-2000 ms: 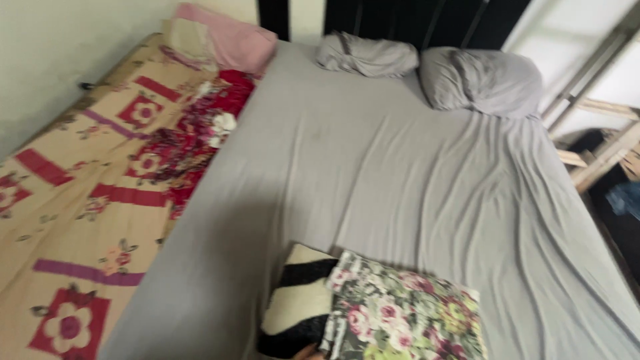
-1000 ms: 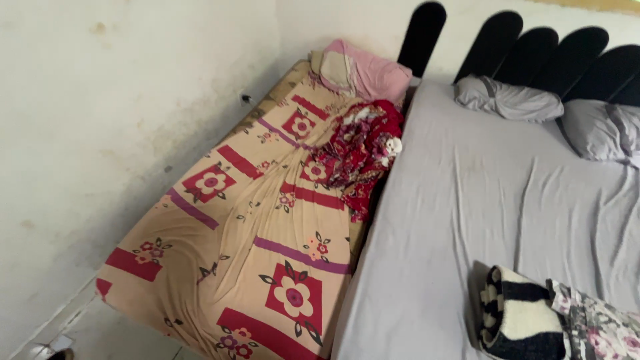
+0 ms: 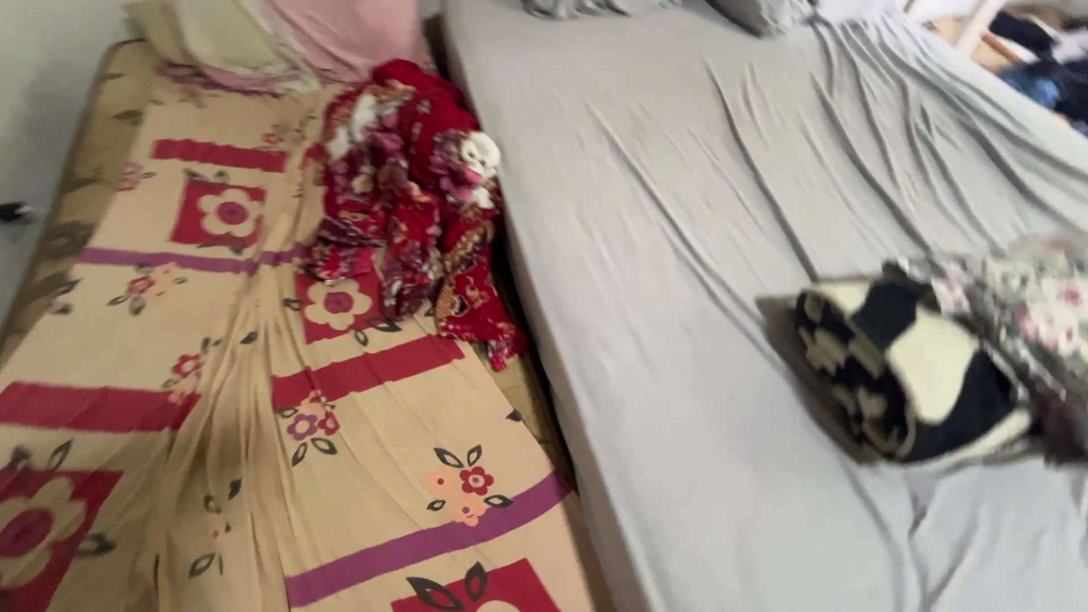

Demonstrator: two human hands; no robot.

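Neither my left hand nor my right hand shows at this moment. On the left, a beige sheet with red, purple and flower patterns [image 3: 408, 416] lies wrinkled over a low mattress. A crumpled red floral cloth [image 3: 416, 187] rests on its upper right part, by the gap between the two beds. To the right, a grey fitted sheet [image 3: 663, 382] covers the larger bed. A folded black-and-cream blanket [image 3: 943, 374] lies on it, touching a folded floral cloth [image 3: 1045, 297] at the right edge, which is blurred.
A pink pillow [image 3: 348, 38] and a cream cloth [image 3: 212, 42] are at the head of the low mattress. Grey pillows [image 3: 765, 13] stand at the top edge. A wall [image 3: 42, 76] borders the left side. Dark and blue clothes [image 3: 1045, 81] lie beyond the grey bed.
Fingers seen at the folded cloths two seconds ago are out of view. The view has swung left, then closer over the two beds. The cloths show no plain move.
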